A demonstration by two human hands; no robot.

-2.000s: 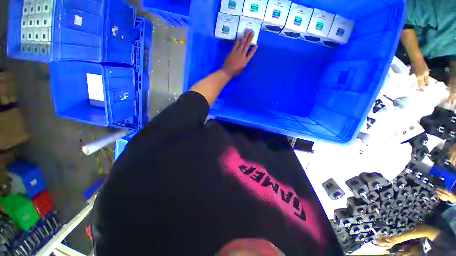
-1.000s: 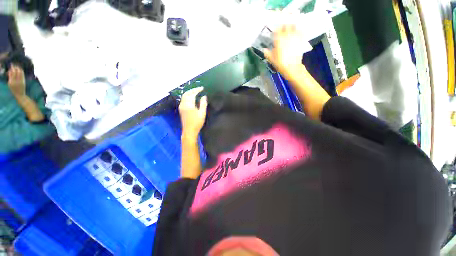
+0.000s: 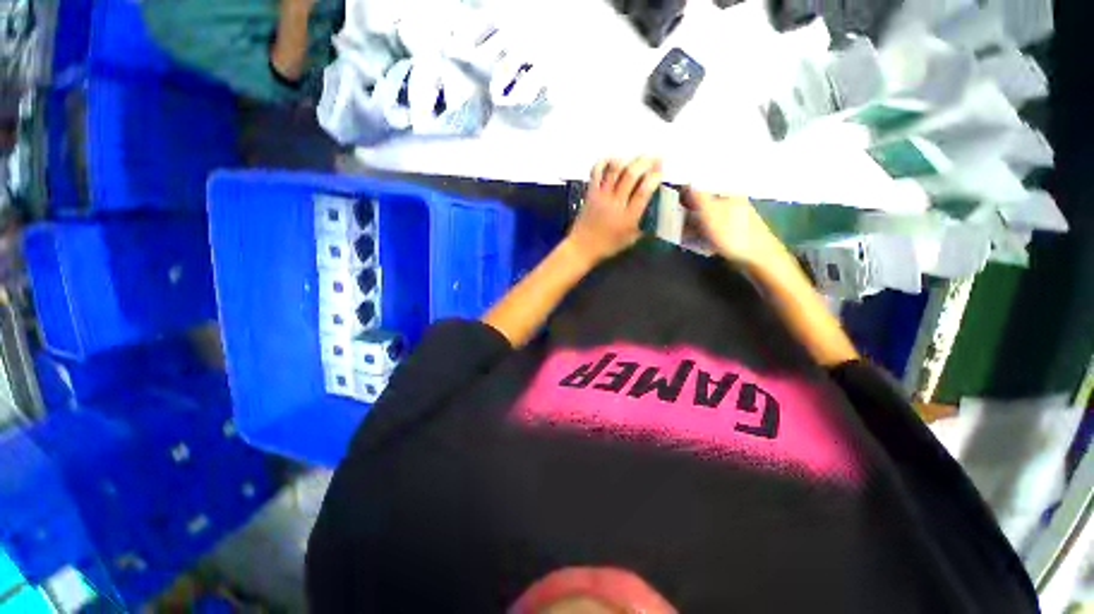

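Note:
A small white and grey carton (image 3: 668, 215) is between my hands at the bench edge, partly covered by fingers. My left hand (image 3: 620, 204) has its fingers bent against the carton's left side. My right hand (image 3: 728, 227) grips its right side. The carton's far end and the fingertips are blurred. Open cartons (image 3: 960, 132) with white flaps are piled on the bench at right. A black device (image 3: 675, 83) lies on the white sheet beyond my hands.
A blue tote (image 3: 270, 306) at my left holds a row of cartons (image 3: 350, 288), one lying on top. Blue totes (image 3: 156, 132) stand further left. White bags (image 3: 420, 96) lie on the bench near another person's arm (image 3: 292, 42).
My view has swung, and the bench edge is now straight ahead. My hands, wide apart before, have come together at the carton. The left hand was in the tote earlier.

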